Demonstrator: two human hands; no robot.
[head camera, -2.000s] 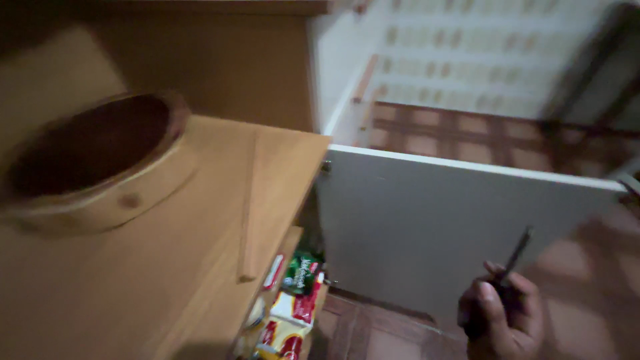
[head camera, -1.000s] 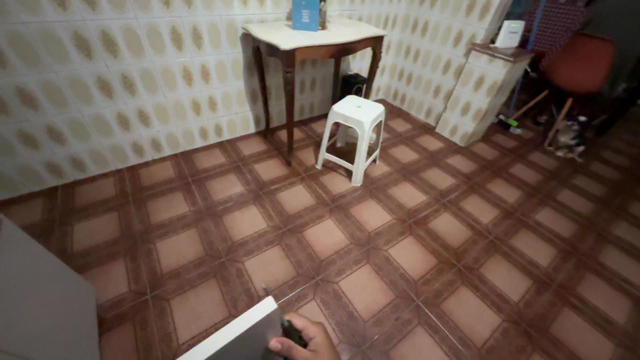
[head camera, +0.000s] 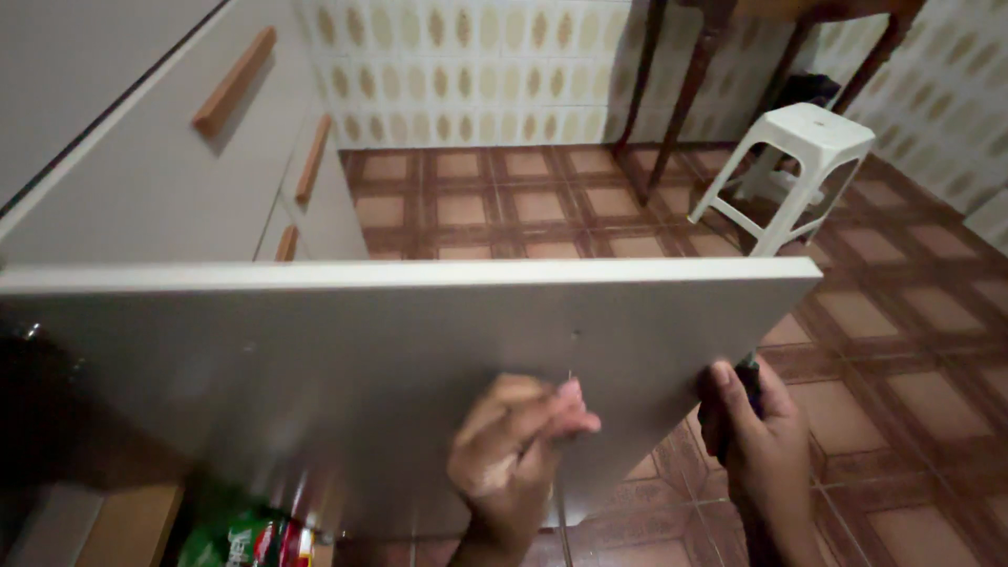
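An open cabinet door (head camera: 378, 339) with a white edge crosses the view, its grey inner face toward me. Near the middle of that face is my left hand (head camera: 516, 441), with thumb and fingertips pinched around a small, thin object (head camera: 570, 376), perhaps a screw; blur hides its kind. A small dark hole (head camera: 576, 334) shows in the face just above. At the door's right end my right hand (head camera: 752, 425) is closed on a dark-handled tool (head camera: 750, 386), probably a screwdriver, whose shaft is mostly hidden.
Green and red food packets (head camera: 264, 543) lie in the cabinet at lower left. Behind the door are white drawer fronts with wooden handles (head camera: 236, 81). A white plastic stool (head camera: 819, 130) stands near a wooden table's legs (head camera: 685, 102) on the brown tiled floor.
My left hand has come into view at the door's inner face. My right hand still holds the dark tool, now at the door's end. The view has swung back from the room to the cabinet.
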